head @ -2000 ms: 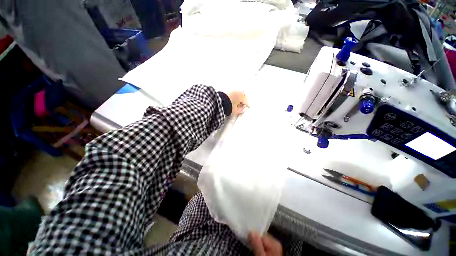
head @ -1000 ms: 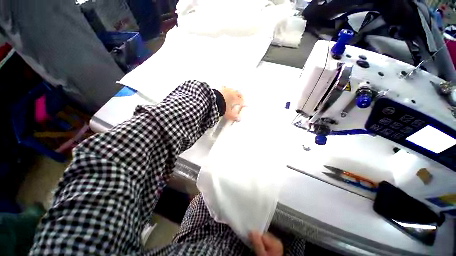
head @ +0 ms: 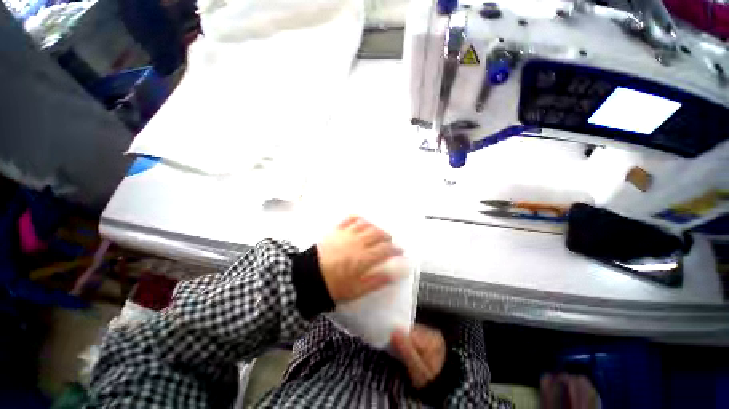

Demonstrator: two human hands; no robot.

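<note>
A white cut piece (head: 376, 314) hangs over the table's front edge towards the lap. My left hand (head: 360, 260) lies on its upper part, fingers together, palm down. My right hand (head: 420, 354) pinches its lower right corner below the table edge. The cloth's far end merges with the bright white table, so its outline there cannot be told. A stack of white cut panels (head: 240, 88) lies at the back left of the table.
The white sewing machine's needle area (head: 448, 148) and lit panel (head: 635, 110) are at the upper right. Snips (head: 527, 210) and a black phone-like rectangle (head: 623, 240) lie near the front right. A blue crate (head: 615, 371) is below the table.
My left hand has come back towards the table's front edge, close to my right hand. Less cloth hangs visible between them. The view has shifted, so the machine appears higher and further left.
</note>
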